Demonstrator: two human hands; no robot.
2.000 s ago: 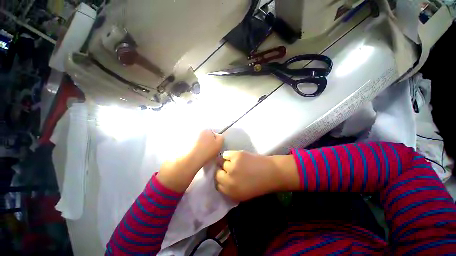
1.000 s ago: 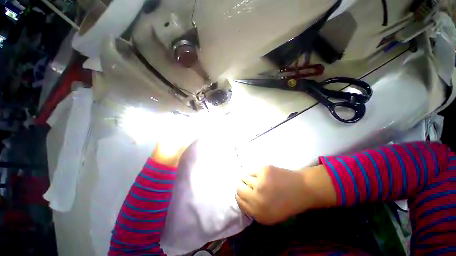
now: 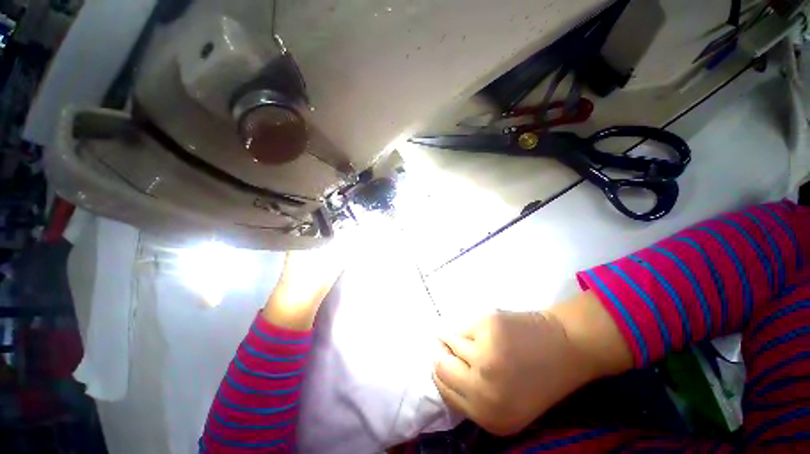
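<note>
A white fabric piece (image 3: 373,390) lies on the machine bed below the needle area, its upper part washed out by glare. A thin dark line runs along its right edge. My right hand (image 3: 502,368) pinches the fabric's right edge with curled fingers. My left hand (image 3: 306,275) reaches under the front of the machine head at the left of the fabric; its fingers are lost in glare. The sewing machine head (image 3: 382,62) fills the top, with a brown-red knob (image 3: 273,133). The presser foot area (image 3: 364,195) is partly hidden by glare.
Black shears (image 3: 577,152) lie right of the needle, blades towards it. Small red-brown snips (image 3: 568,113) lie just behind them. A bright lamp (image 3: 209,266) glows left of the needle. A white fabric strip (image 3: 107,306) lies at the left table edge.
The view has moved closer to the machine head. My left hand has gone from beside my right hand to the needle area. My right hand stays on the fabric edge.
</note>
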